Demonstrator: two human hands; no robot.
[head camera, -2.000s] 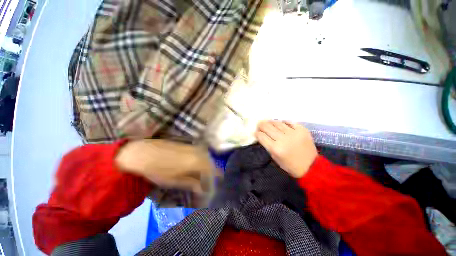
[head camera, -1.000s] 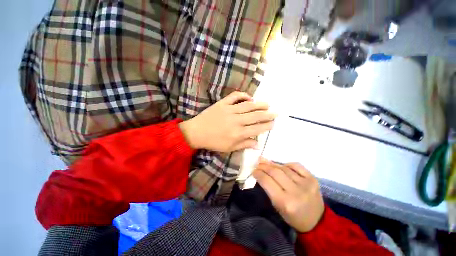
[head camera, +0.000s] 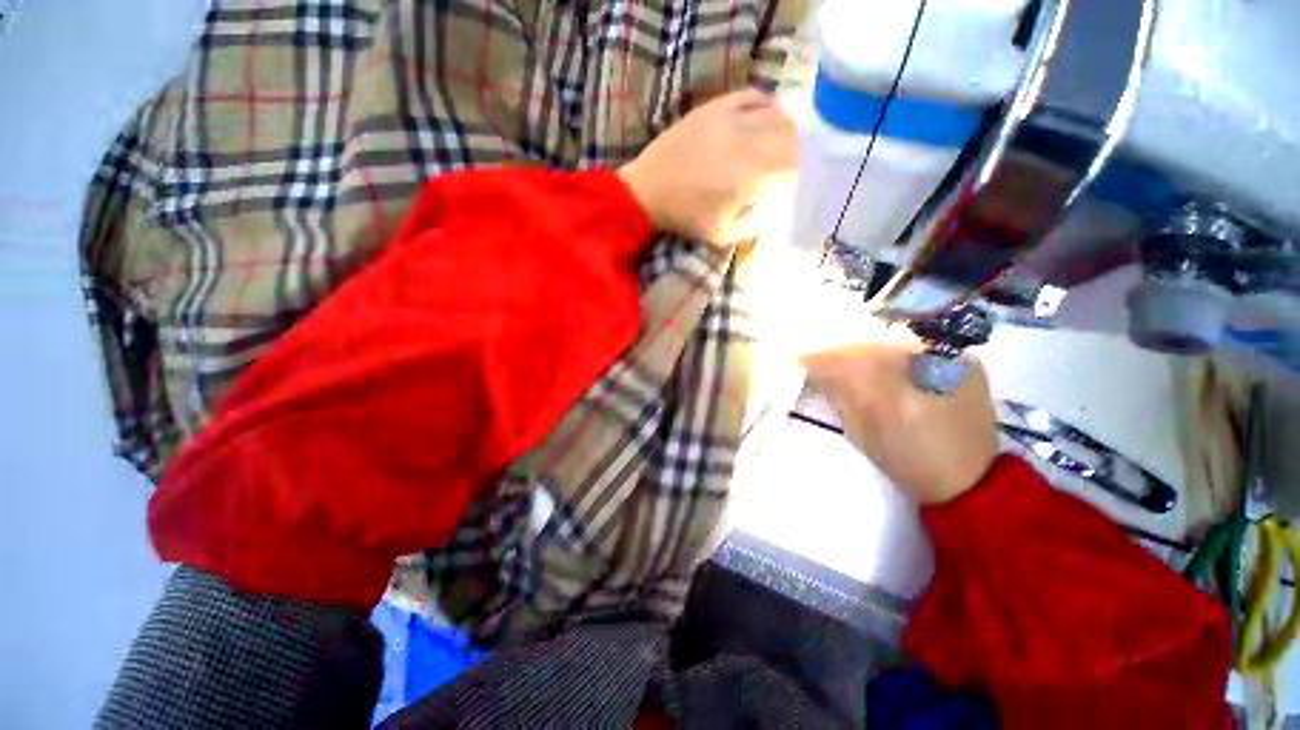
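The tan check garment (head camera: 321, 186) lies in a large heap left of the needle and runs down toward my lap. My left hand (head camera: 724, 164) is curled on the garment's right edge beside the machine head, its fingertips washed out by the lamp. My right hand (head camera: 920, 417) is under the head, right of the needle area, fingers pointing left into the glare; what they touch is hidden. The white machine head (head camera: 887, 164) with a blue stripe stands over the work. The presser foot and needle, and any pale cloth below them, are lost in bright light.
Black thread snips (head camera: 1091, 459) lie right of my right hand. Green and yellow scissor handles (head camera: 1266, 592) are at the far right, near a pale hank (head camera: 1212, 428). The ruler (head camera: 813, 582) runs along the table's front edge. Blue plastic (head camera: 428, 663) shows below.
Both hands have moved up the view toward the needle, from the pale edge near the table's front. The machine head now fills more of the upper right. More check cloth shows below my left hand.
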